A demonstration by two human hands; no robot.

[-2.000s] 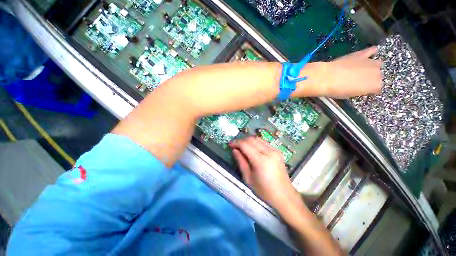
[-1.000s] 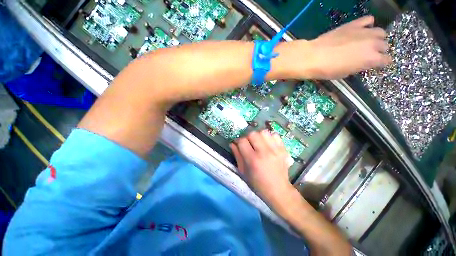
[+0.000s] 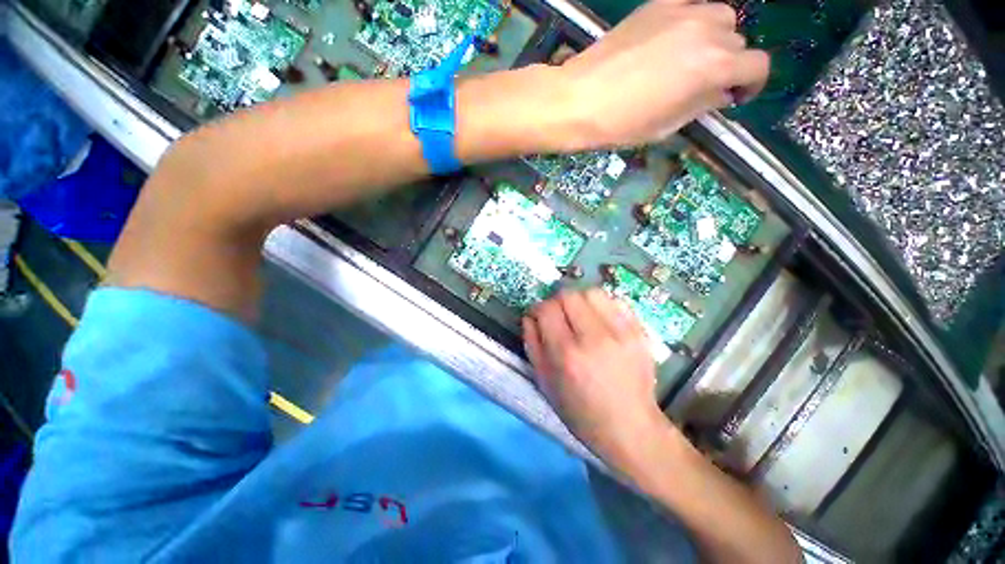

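My left hand [image 3: 678, 72], with a blue strap [image 3: 434, 114] on its wrist, is over the far rail, left of the silvery component pile [image 3: 909, 143]. Its fingers are curled together; whether they hold a part cannot be told. My right hand [image 3: 595, 358] is at the near edge of the carrier [image 3: 433, 262], fingers bent down beside the bright green circuit board [image 3: 509, 245] and over the near end of another board [image 3: 652, 306]. What its fingertips hold, if anything, is hidden. Another board [image 3: 696, 220] lies near the far rail; one more [image 3: 584, 174] lies partly under my left forearm.
Another carrier with green boards [image 3: 240, 53] is at upper left, partly behind my left arm. The near metal rail [image 3: 369, 297] runs diagonally below the carriers. A bay with pale plates [image 3: 843, 424] and dark crossbars is at lower right. A green mat [image 3: 788, 72] lies beyond the line.
My left hand has moved from the silvery pile leftwards and back to over the far rail. My right hand stays near the same boards, which have shifted slightly right in view.
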